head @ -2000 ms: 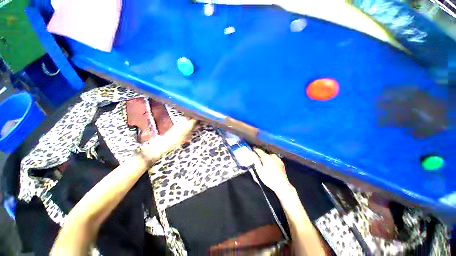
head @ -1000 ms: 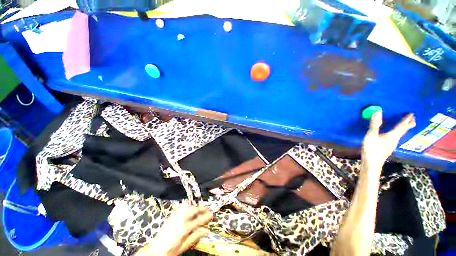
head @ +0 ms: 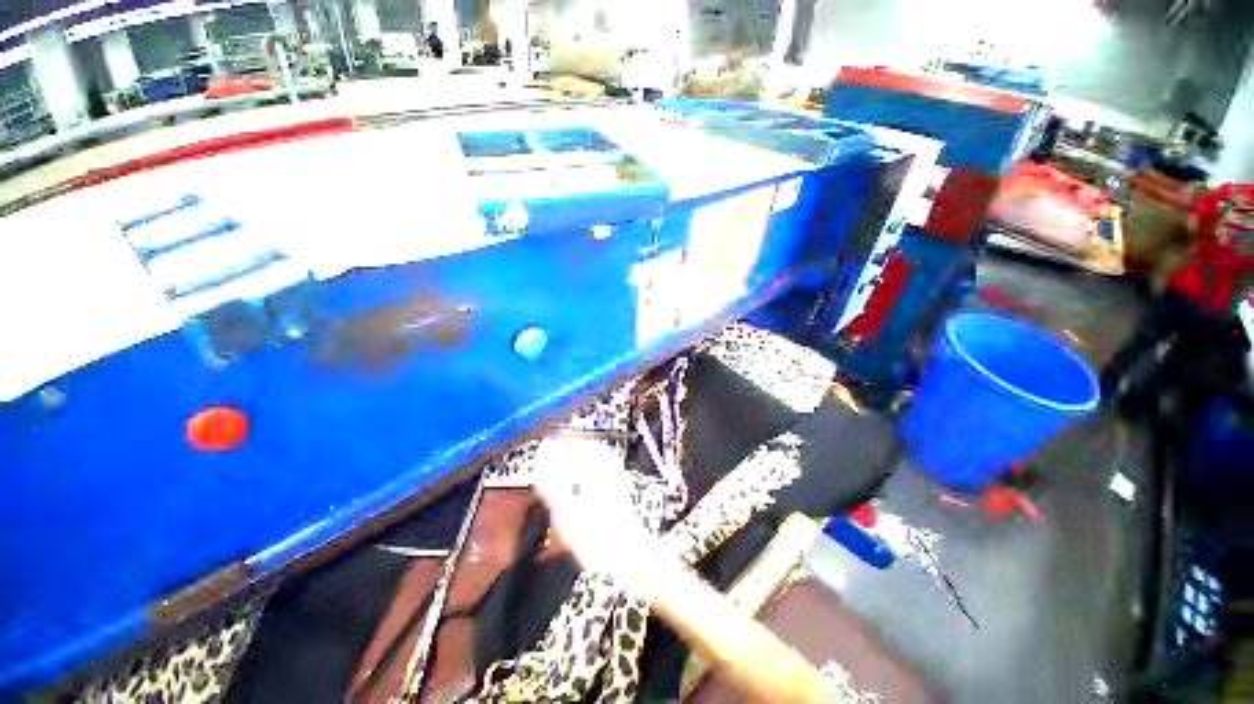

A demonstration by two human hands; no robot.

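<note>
Leopard-print material (head: 598,633) with black layers (head: 750,413) lies below the blue press beam's edge, with reddish-brown board (head: 475,578) showing through openings. My right hand (head: 578,475) is over the material close under the beam edge, its forearm coming from the lower right. It is overexposed and blurred, so its fingers and any hold cannot be made out. Thin dark strips (head: 660,426) lie just right of it; whether it touches them is unclear. My left hand is out of the picture.
The blue press beam (head: 413,399) crosses the left and middle, with a red button (head: 217,429) and a pale green one (head: 530,341). A blue bucket (head: 997,399) stands on the floor at right, with red scraps (head: 1011,502) beside it.
The view has swung right, bringing in the bucket and floor. My right hand has left the green button's area and is down at the material. My left hand has gone out of view.
</note>
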